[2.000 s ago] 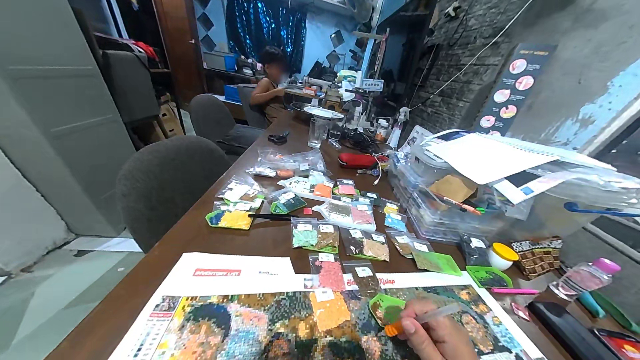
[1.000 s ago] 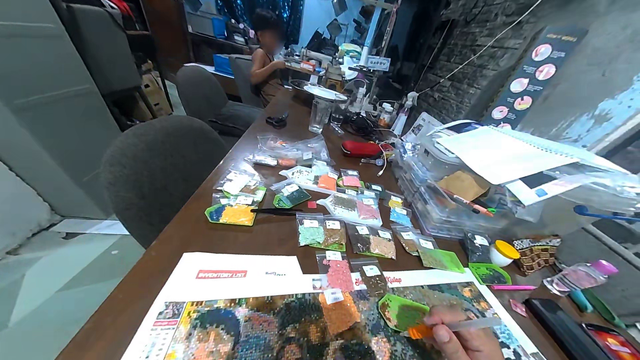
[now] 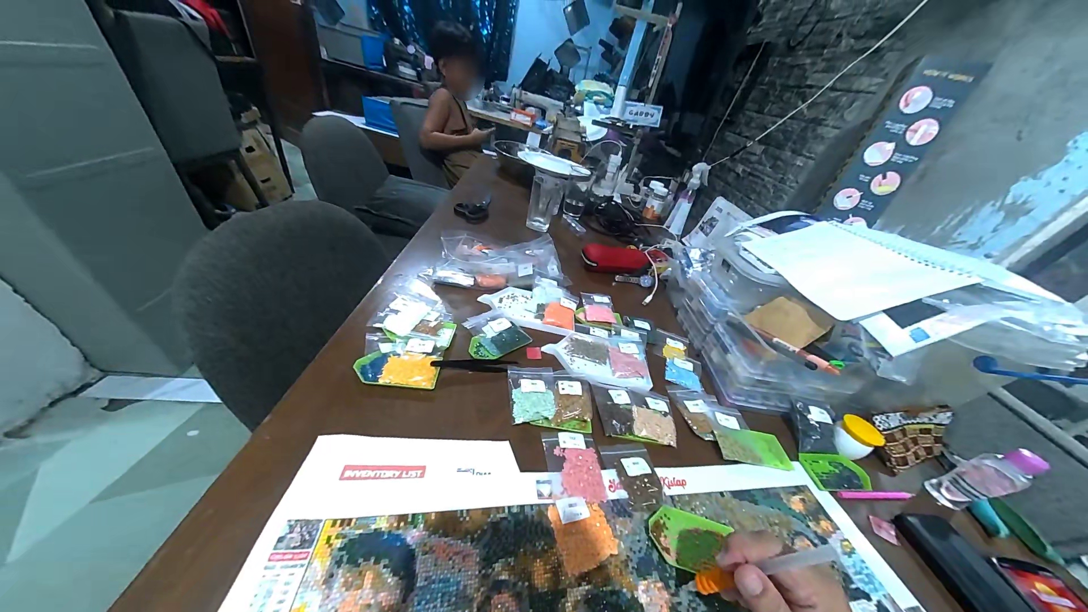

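Observation:
My right hand [image 3: 786,574] pinches a pen-like applicator [image 3: 795,559] with an orange tip and a translucent barrel, at the lower right. Its tip lies beside a green plastic tray [image 3: 680,527] holding small dark green and brown beads. Both rest over a diamond painting canvas [image 3: 459,544]. Small zip bags lie at the canvas's top edge: one of pink beads [image 3: 581,473], one of brown beads [image 3: 639,484], and one of orange beads [image 3: 585,540] on the picture. Black tweezers [image 3: 472,365] touch a green tray with a bag of yellow beads [image 3: 408,370]. My left hand is not in view.
More bead bags lie mid-table. Stacked clear plastic boxes [image 3: 739,357], a red case [image 3: 614,257] and a glass [image 3: 544,202] stand farther back. A pink-capped bottle [image 3: 986,478] and a black case [image 3: 960,552] are at right. A person [image 3: 450,110] sits at the far end. Chairs line the left side.
The person at the far end has lowered an arm from the table. My right hand keeps hold of the applicator near the green tray. The view has shifted slightly.

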